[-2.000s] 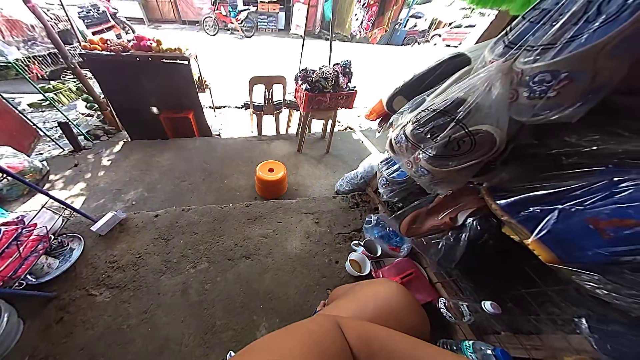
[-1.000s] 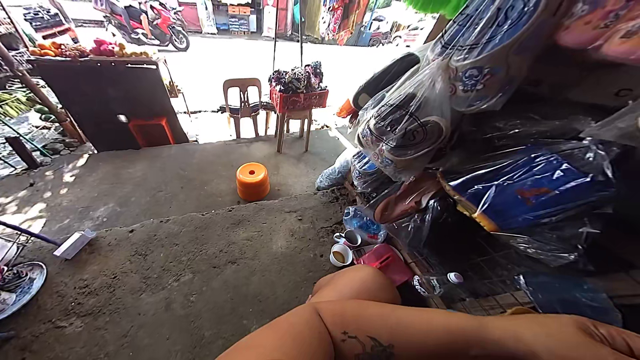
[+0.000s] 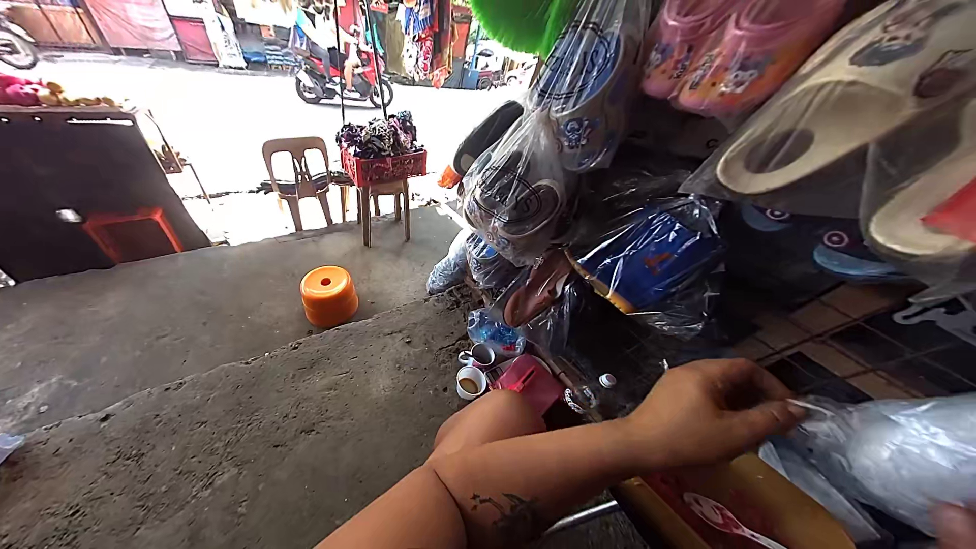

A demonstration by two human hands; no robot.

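My left hand [image 3: 709,415] reaches to the lower right, its thumb and fingertips pinching the gathered end of a clear plastic bag [image 3: 907,450] with pale, shiny contents. At the bottom right corner only part of my right hand [image 3: 955,526] shows, beside the bag's lower edge; its grip is cut off by the frame. Below my left hand lies a yellowish box or tray [image 3: 732,496] with a red-and-white spoon-shaped item [image 3: 720,515] in it. Packed clogs [image 3: 823,122] in clear plastic hang above the bag.
An orange stool [image 3: 329,296] stands on the concrete step. Near my knee are two cups [image 3: 471,383], a pink item [image 3: 530,381] and a plastic bottle [image 3: 583,396]. Farther off stand a brown chair [image 3: 299,179] and a red crate [image 3: 385,166] of patterned cloth. A red motorcycle [image 3: 343,82] with riders is on the road.
The view has swung right. My left arm, extended rightward one second ago, now shows its hand pinching the plastic bag. Part of my right hand has come into view.
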